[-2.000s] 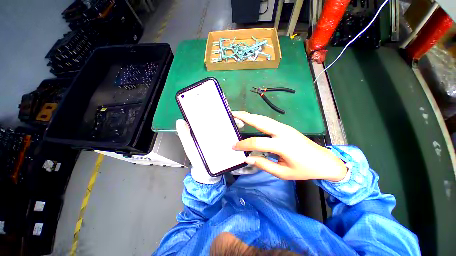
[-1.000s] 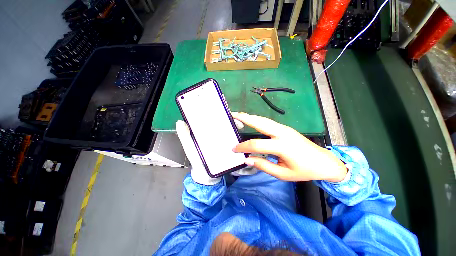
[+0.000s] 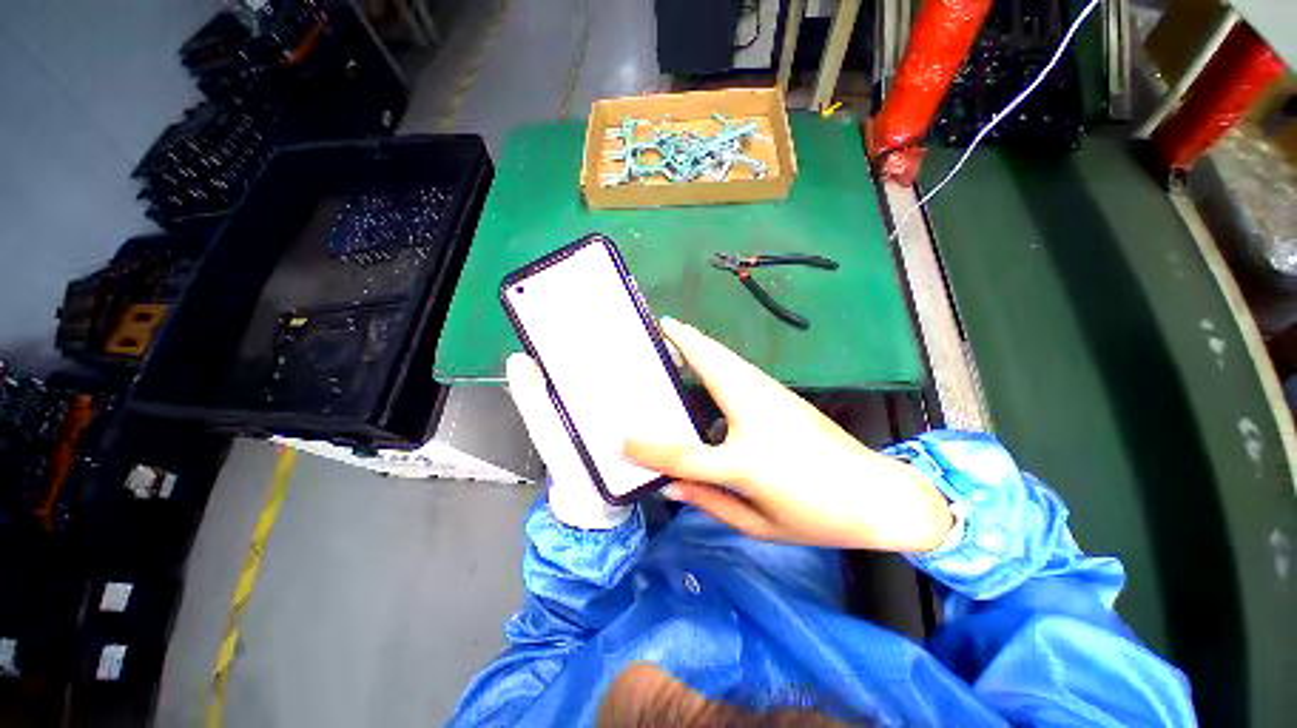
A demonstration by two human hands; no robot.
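A smartphone [image 3: 600, 363] with a black edge and a blank white screen is held tilted over the front edge of the green table. My left hand [image 3: 558, 452], in a white glove, holds it from behind and along its left edge; most of the fingers are hidden behind the phone. My right hand [image 3: 797, 462], bare, has a finger over the lower part of the screen and its thumb side at the phone's right edge. Diagonal cutters [image 3: 772, 279] with dark handles lie spread on the green table [image 3: 669, 242] beyond the right hand.
A cardboard tray [image 3: 626, 195] with tangled pale blue-green pieces stands at the table's back. A large black bin [image 3: 467, 228] with dark parts is at the left. A conveyor belt [image 3: 1109, 327] runs along the right, beside a red-wrapped post [image 3: 932, 71] and white cable [image 3: 1021, 97].
My right hand has moved a little down and left, and its finger now lies lower on the screen. The left hand and phone have hardly moved.
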